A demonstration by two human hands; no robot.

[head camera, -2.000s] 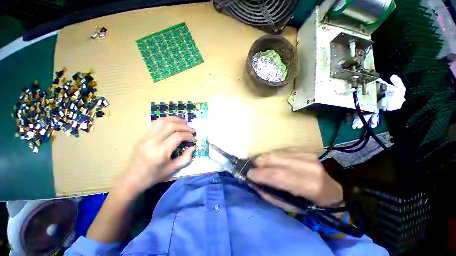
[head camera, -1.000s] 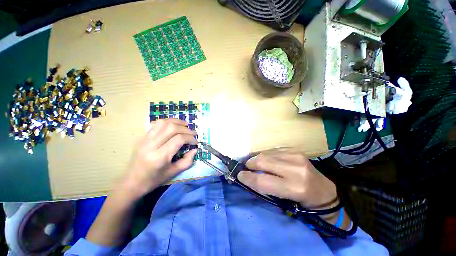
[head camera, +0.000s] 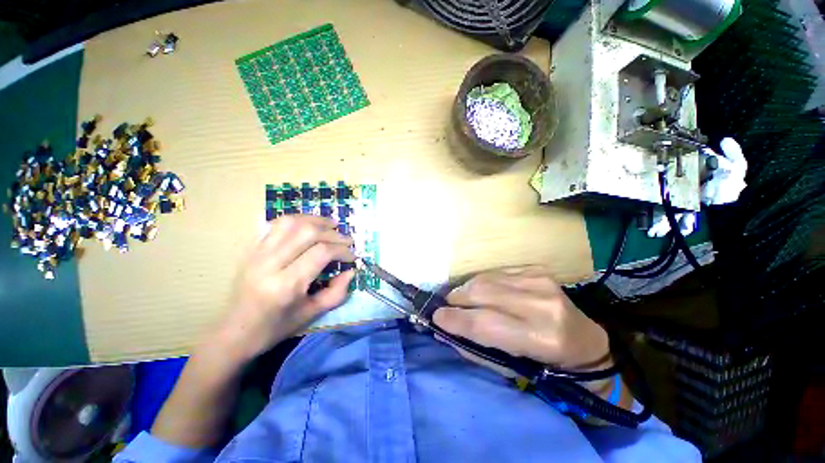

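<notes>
A green PCB panel (head camera: 367, 210) lies in front of me on a white backing plate (head camera: 412, 244), with rows of dark squares on it. My left hand (head camera: 294, 271) rests over its lower left part, fingertips together near the iron tip. Whether a small component is between them cannot be told. My right hand (head camera: 525, 316) holds the black soldering iron (head camera: 425, 306). Its tip and the thin guide tube beside it reach the panel at my left fingertips. The contact point is too small to see clearly.
A loose heap of small components (head camera: 90, 194) lies at left, a few separate components (head camera: 163, 43) above. A bare PCB panel (head camera: 303, 83) lies on the cardboard mat (head camera: 208, 136). The tip-cleaning pot (head camera: 504, 108), solder feeder (head camera: 588, 118), solder reel (head camera: 683, 16) and fan (head camera: 484, 14) stand at right and back.
Since two seconds ago the iron tip has moved left, from the panel's right edge to my left fingertips. Over the last second both hands have stayed nearly still; the view has shifted slightly.
</notes>
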